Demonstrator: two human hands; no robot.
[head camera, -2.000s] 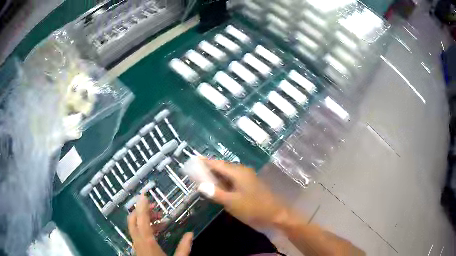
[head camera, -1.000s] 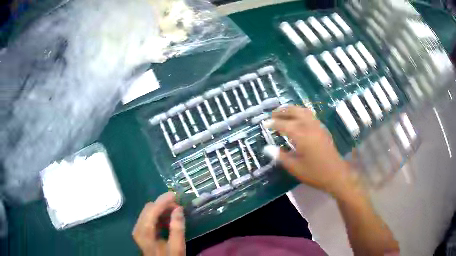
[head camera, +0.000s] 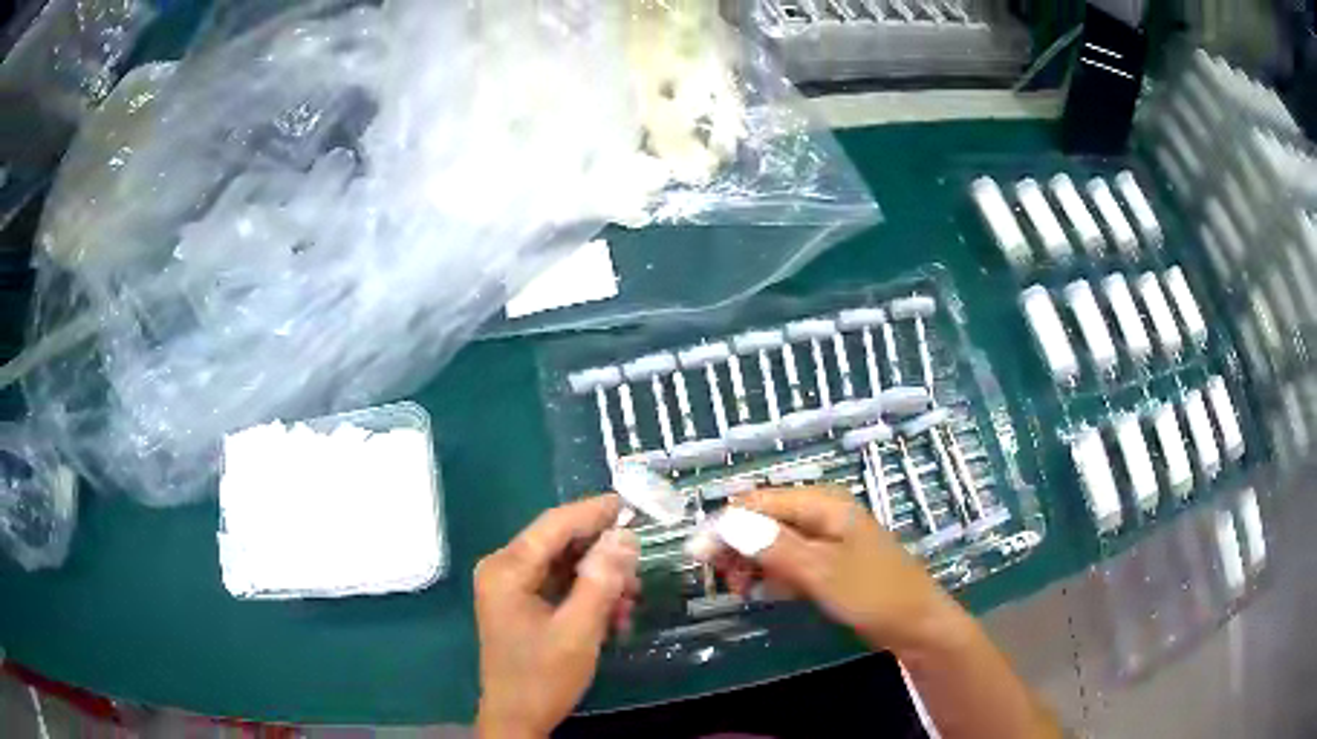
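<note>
My left hand (head camera: 556, 599) pinches a shafted inner part (head camera: 650, 492), its grey-white head tilted above the fingertips. My right hand (head camera: 852, 563) is just right of it, over the parts tray, fingers bent together. A white finger cot (head camera: 748, 531) covers one of its fingertips. A small whitish spot shows at the right fingertips; blur hides whether it is a held piece. The clear parts blister tray (head camera: 1018, 477) lies under and behind both hands, with rows of shafted parts (head camera: 766, 344), some partly hidden by the hands.
A clear tub (head camera: 332, 508) heaped with white pieces stands at left. A large crumpled poly bag (head camera: 318, 188) fills the back left. A finished-unit tray (head camera: 1062, 267) holds white oblongs at right, stacked trays (head camera: 1228, 159) beyond. A black block (head camera: 1105, 80) stands at back right.
The view has swung left. My left hand has moved from the tray's near left edge to its front middle and now holds a shafted part. My right hand has moved from the tray's right side towards it.
</note>
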